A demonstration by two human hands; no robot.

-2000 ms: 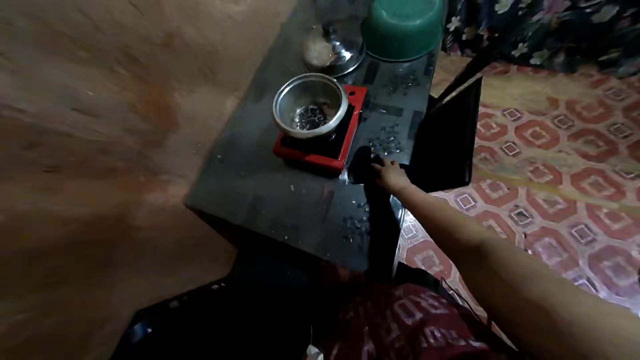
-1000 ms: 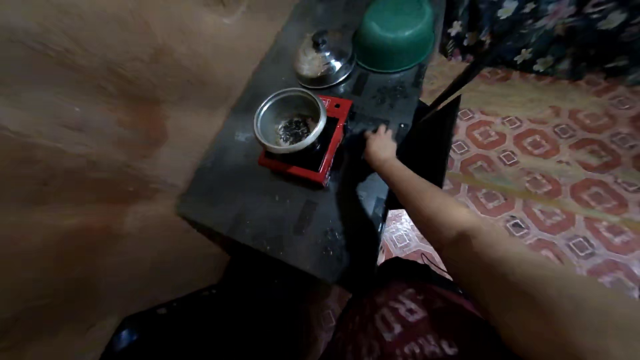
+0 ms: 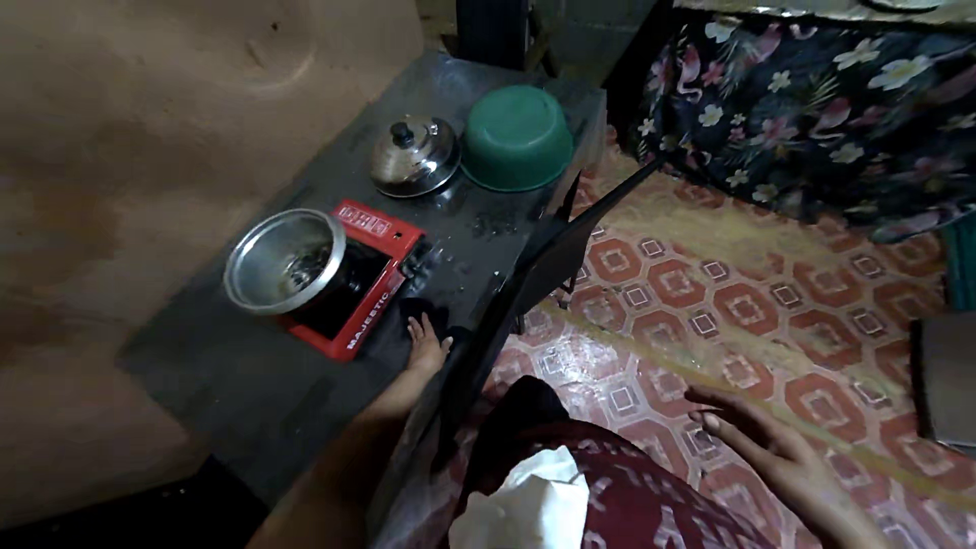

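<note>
My left hand lies on the grey tabletop, its fingertips against a small dark item that looks like a cloth; whether they grip it is unclear. Just left of that hand stands a red portable gas stove. On the stove sits a metal pot with some dark contents. My right hand is off the table over the floor, fingers apart, with nothing seen in it. Water drops or specks dot the tabletop beyond the stove.
Behind the stove are a domed metal lid and an upturned green plastic basin. A dark panel stands along the table's right edge. A brown wall borders the left side. White crumpled material is against my maroon shirt.
My right hand has left the tabletop beside the stove and is now over the floor at the right. My left hand has come onto the table. The view has shifted.
</note>
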